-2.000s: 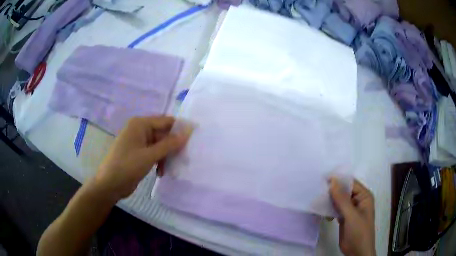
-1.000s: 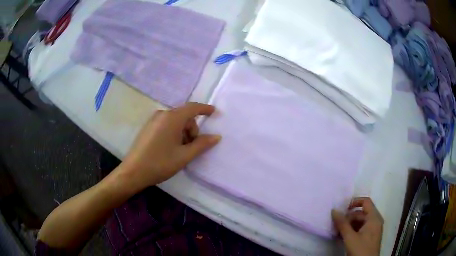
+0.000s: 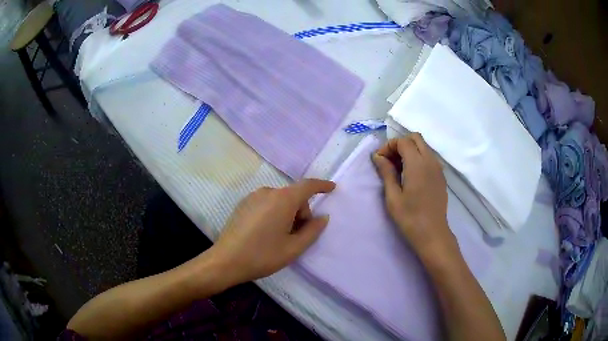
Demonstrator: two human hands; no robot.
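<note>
The working stack of lilac panels (image 3: 363,250) lies nearest me, pale on top, with layered edges along its near side. My left hand (image 3: 277,226) rests at the stack's left edge, thumb and forefinger apart, holding nothing. My right hand (image 3: 413,186) is at the stack's far corner, beside the white sheet stack (image 3: 473,133). Its thumb and forefinger are close together on the top layer; whether they pinch it cannot be told. The supply pile of lilac panels (image 3: 260,83) lies farther left, slightly rippled.
A blue-and-white tie strip (image 3: 193,126) shows from under the supply pile. Red scissor handles (image 3: 135,18) are at the far left. A crumpled blue-grey and lilac heap (image 3: 567,160) lines the right edge. A wooden stool (image 3: 32,28) stands on the dark floor. A dark iron corner shows bottom right.
The white sheet over the stack has come down flat on it. My right hand has moved from the near right corner to the far corner. The view has shifted, moving the piles rightward.
</note>
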